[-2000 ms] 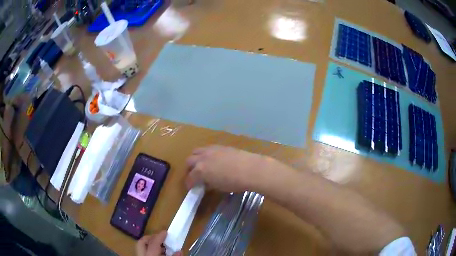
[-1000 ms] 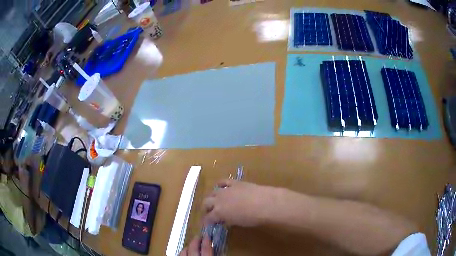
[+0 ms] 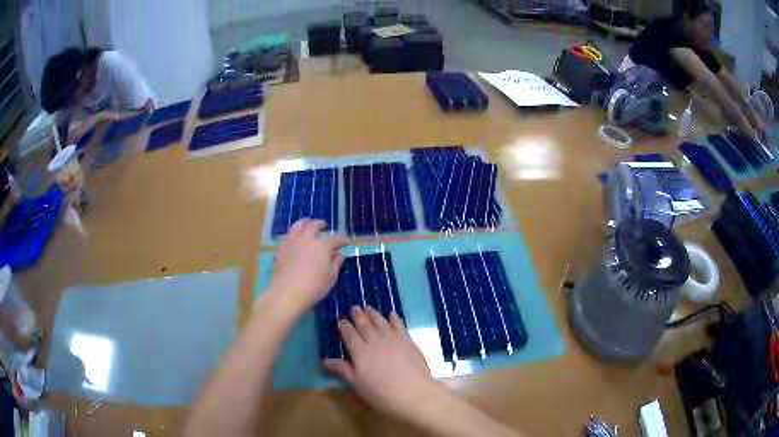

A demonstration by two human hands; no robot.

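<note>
A stack of dark navy tabbed cells (image 3: 373, 290) with silver lines lies on the pale green mat (image 3: 540, 320). My left hand (image 3: 309, 260) is at the stack's upper left corner, fingers bent over its edge. My right hand (image 3: 382, 354) is on its lower part, with the thumb at the lower left edge and the fingers over the top. The undersides of both hands are hidden. A second navy stack (image 3: 478, 303) lies to the right on the mat, untouched.
Three cell stacks, one fanned (image 3: 457, 189), lie behind on a greyer sheet. A bare grey sheet (image 3: 154, 337) is at left. A round grey device (image 3: 628, 290), a white ring (image 3: 700, 273) and black equipment stand at right. People sit at the far left and work at the far right.
The view has swung right and up. My hands have left the silver ribbon and white strip near the phone and are now on the navy stack. The phone is out of view.
</note>
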